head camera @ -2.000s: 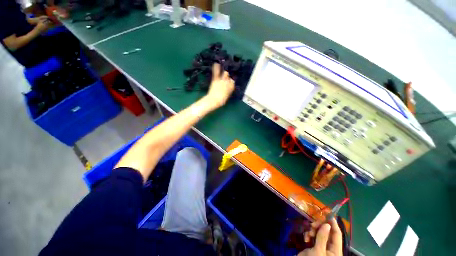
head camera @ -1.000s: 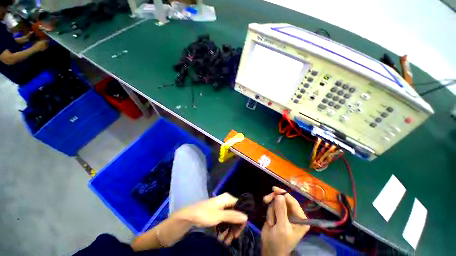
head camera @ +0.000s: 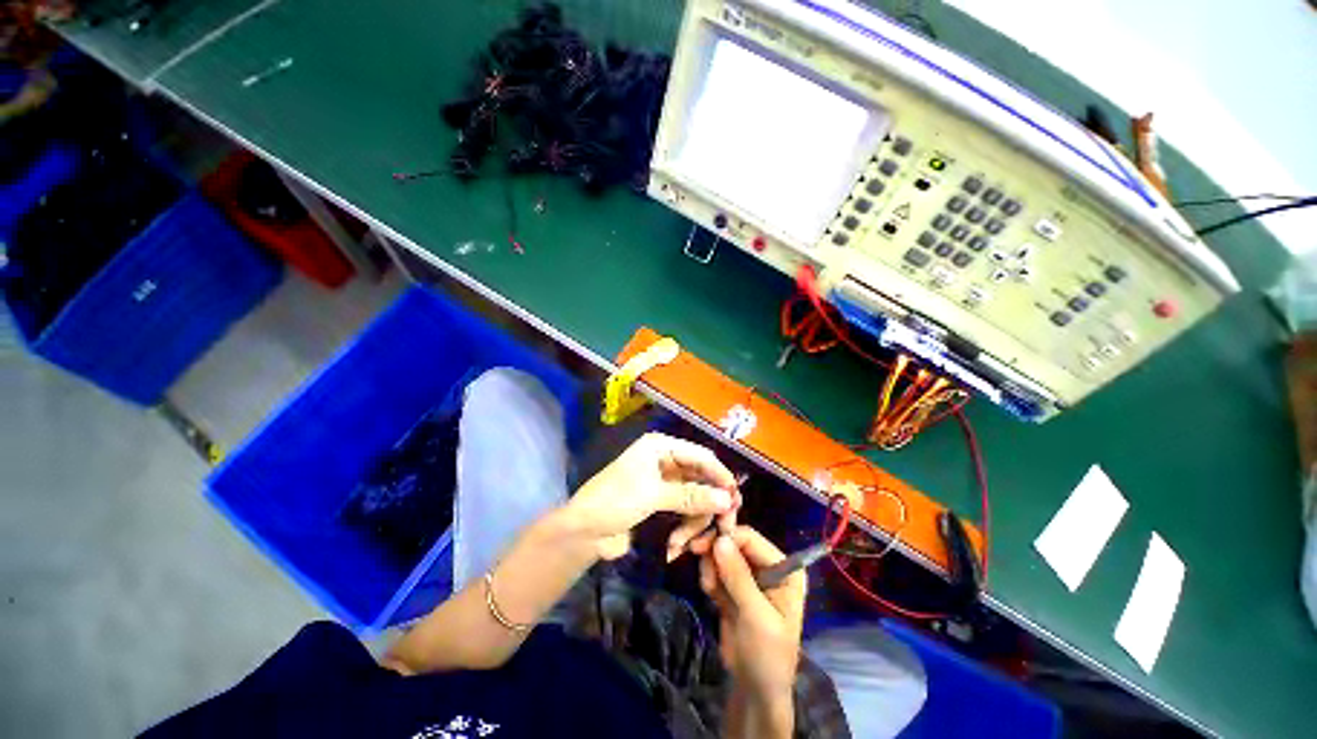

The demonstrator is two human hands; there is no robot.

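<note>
My left hand (head camera: 657,488) and my right hand (head camera: 751,599) meet over my lap, just in front of the orange fixture board (head camera: 787,440). The left fingertips pinch the thin lead ends of a cable assembly; its body is mostly hidden by the hands. My right hand holds the grey test probe (head camera: 793,565), with a red wire running from it towards the board, and its fingertips touch the left ones at the leads. A yellow spring clamp (head camera: 633,378) grips the board's left end. The beige tester (head camera: 939,202) stands behind with its screen lit.
A tangled black pile of cable assemblies (head camera: 556,108) lies left of the tester. Blue crates (head camera: 311,477) stand beside my knees and further left, with a red bin (head camera: 275,217) under the bench. Two white slips (head camera: 1082,527) lie at right. A black item (head camera: 959,550) is at the board's right end.
My left hand went from the black pile to my lap, and both hands have since moved up close to the board's edge and come together at the leads. The camera view has shifted.
</note>
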